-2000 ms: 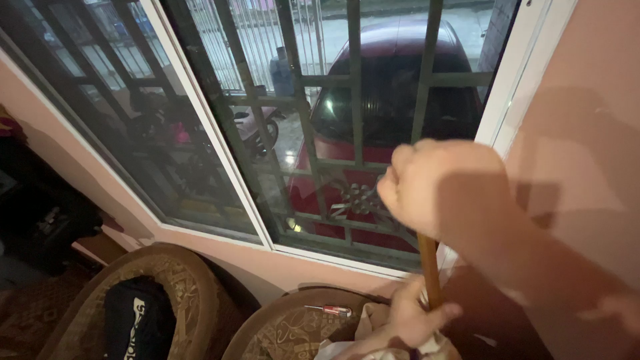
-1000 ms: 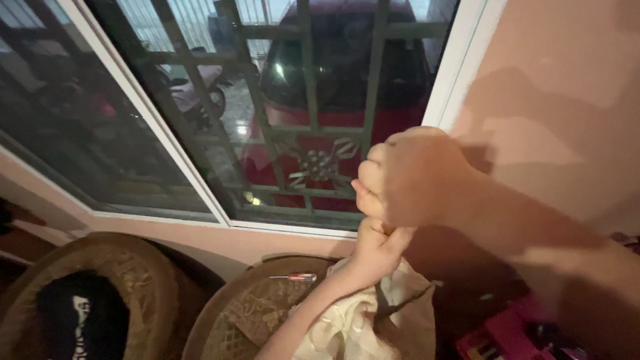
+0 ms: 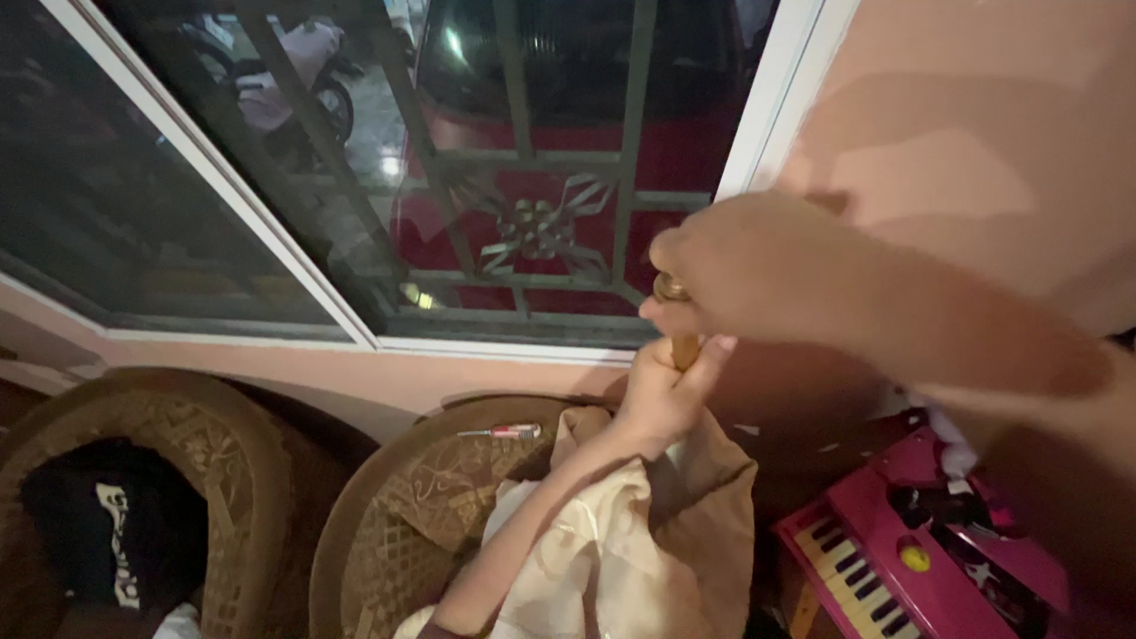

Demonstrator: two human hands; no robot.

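A wooden curtain rod (image 3: pixel 684 351) runs between my hands, with a brass-coloured ring or end piece (image 3: pixel 670 287) at its upper end. My left hand (image 3: pixel 661 390) grips the rod low down. Above it, my right hand (image 3: pixel 754 266) is closed around the top by the ring. Cream cloth (image 3: pixel 612 541) hangs in folds below and beside my left hand, over part of a brown patterned armchair (image 3: pixel 399 497). A small screwdriver with a red and clear handle (image 3: pixel 515 432) lies on that chair's top.
Behind the hands is a white-framed sliding window (image 3: pixel 506 348) with metal bars outside. Another armchair (image 3: pixel 257 461) at the left bears a black cloth item (image 3: pixel 160 524). A pink toy piano (image 3: pixel 861 568) stands at the lower right, beside the pink wall (image 3: pixel 994 133).
Two seconds ago a longer stretch of rod showed between my hands; now they are close together near its top. The view has shifted right and down, bringing the toy piano into sight.
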